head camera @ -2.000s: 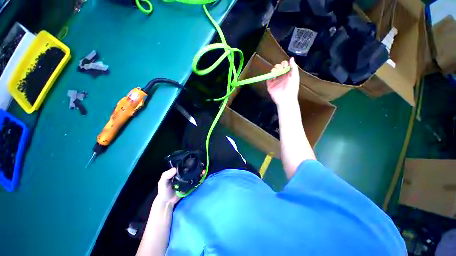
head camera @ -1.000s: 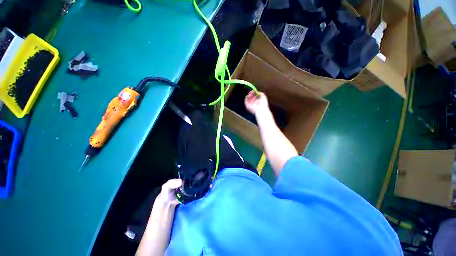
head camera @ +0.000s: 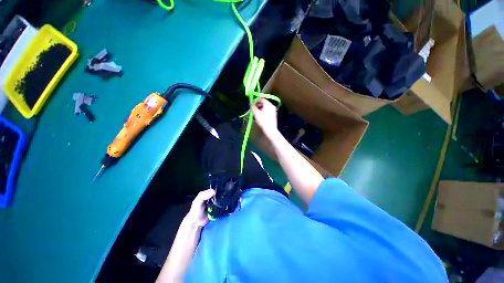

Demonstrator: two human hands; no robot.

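My left hand (head camera: 202,206) holds a black housing (head camera: 225,194) against the front of my body, at the bench's edge side. A bright green cable (head camera: 247,138) runs up from the housing to a bunched, looped part and on over the bench edge. My right hand (head camera: 264,114) grips the green cable just below the bunched loops, above the open carton. The fingertips partly cover the cable there.
On the green bench (head camera: 72,221) lie an orange electric screwdriver (head camera: 135,126), two small grey-black clusters (head camera: 103,65), a yellow tray (head camera: 71,58) and a blue tray (head camera: 16,166). An open carton (head camera: 345,146) and a larger carton (head camera: 353,91) with black bagged parts stand right.
My right hand has moved left and in towards the cable's vertical run. The wide loops have become a narrow bunch. My left hand still holds the housing.
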